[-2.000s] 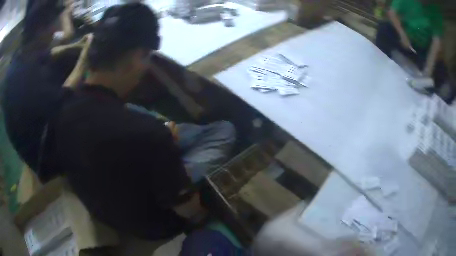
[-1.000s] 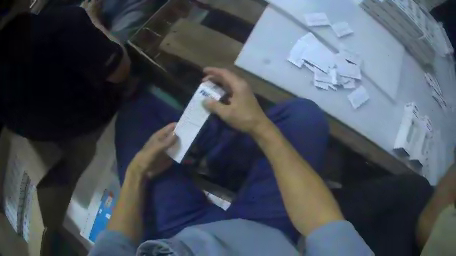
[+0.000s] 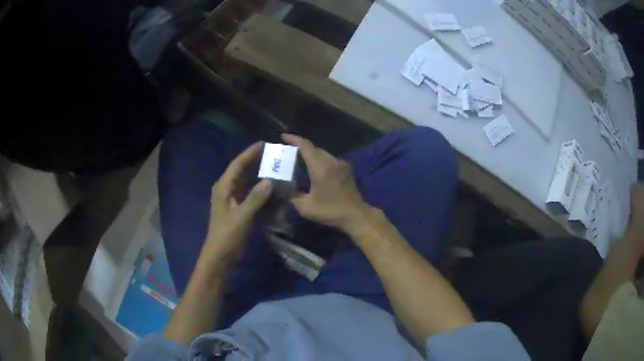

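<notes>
A white product carton (image 3: 277,161) is held between my two hands above my lap. Its small closed end with dark blue lettering faces me; its long sides are mostly hidden. My left hand (image 3: 236,197) grips it from the left, with the thumb at the lower edge. My right hand (image 3: 328,182) holds it from the right, fingers along its side.
Printed slips (image 3: 459,81) lie in a loose pile on the white board (image 3: 522,155). Cartons (image 3: 575,187) stand at its near right, with stacked cartons (image 3: 558,42) behind. Brown open box at left; blue printed sheet (image 3: 148,292) beside my leg. People sit on both sides.
The carton has turned from showing its long printed face to showing its small end. Both hands have closed in around it. The view has shifted slightly.
</notes>
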